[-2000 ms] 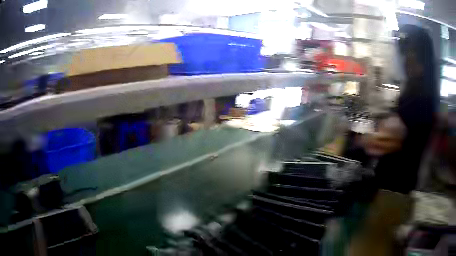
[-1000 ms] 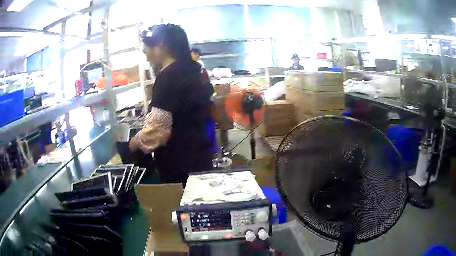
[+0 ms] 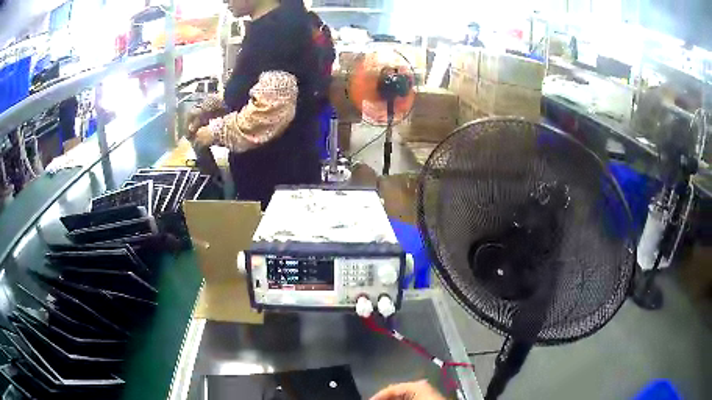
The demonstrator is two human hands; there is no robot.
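Note:
A bench meter (image 3: 324, 273) with a lit screen and two pale terminals stands on the grey metal-topped table. Red and dark test leads (image 3: 418, 350) run from its terminals to the right. A solar panel (image 3: 293, 385), black side up, lies on the table at the bottom edge, partly cut off. What looks like my right hand (image 3: 409, 391) shows just right of the panel, mostly cut off by the bottom edge, so its grip is hidden. My left hand is out of the picture. Many dark panels (image 3: 97, 289) lean overlapping on the green bench (image 3: 168, 332) at left.
A cardboard flap (image 3: 226, 258) stands upright left of the meter. A large black fan (image 3: 527, 234) stands close on the right, with an orange fan (image 3: 380, 86) farther back. A person in dark clothes (image 3: 269, 109) works beyond the bench. Stacked cartons (image 3: 500, 82) stand behind.
The view has swung right from the shelf and bench to the meter, then tilted down. The panel on the table and part of a hand now show at the bottom edge.

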